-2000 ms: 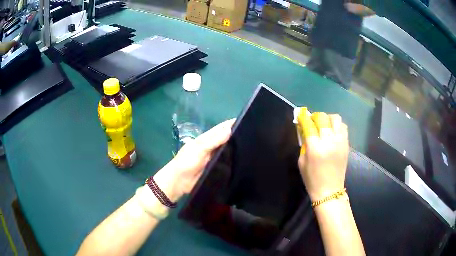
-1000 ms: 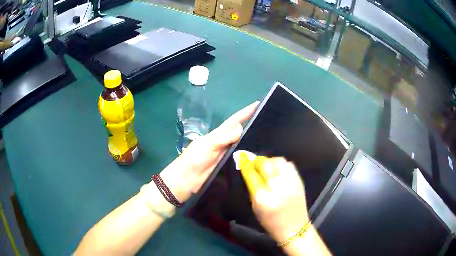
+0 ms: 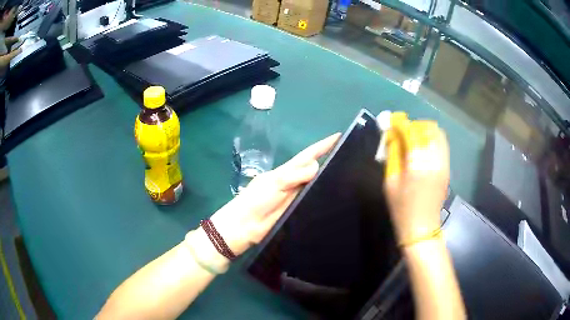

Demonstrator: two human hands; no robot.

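The black glossy left side screen [image 3: 337, 231] is tilted up in front of me. My left hand [image 3: 275, 194] holds its left edge, with the fingers behind the panel. My right hand [image 3: 415, 169], with yellow finger cots, is slightly blurred and pinches a small white wiping cloth [image 3: 383, 122] at the screen's top right edge. A small white mark shows at the screen's top corner. The middle screen [image 3: 494, 256] lies to the right, partly hidden by my right forearm. The hinge between the panels is mostly hidden.
A yellow bottle [image 3: 159, 150] and a clear bottle [image 3: 255, 147] stand left of the screen on the green mat [image 3: 81, 206]. Stacked black units [image 3: 200, 65] lie behind them. Closed grey units [image 3: 515, 169] are at the right. Part of a person shows at the far upper left.
Since one second ago my right hand has moved with the cloth from the screen's left side up to its top right edge. The left hand still holds the left edge.
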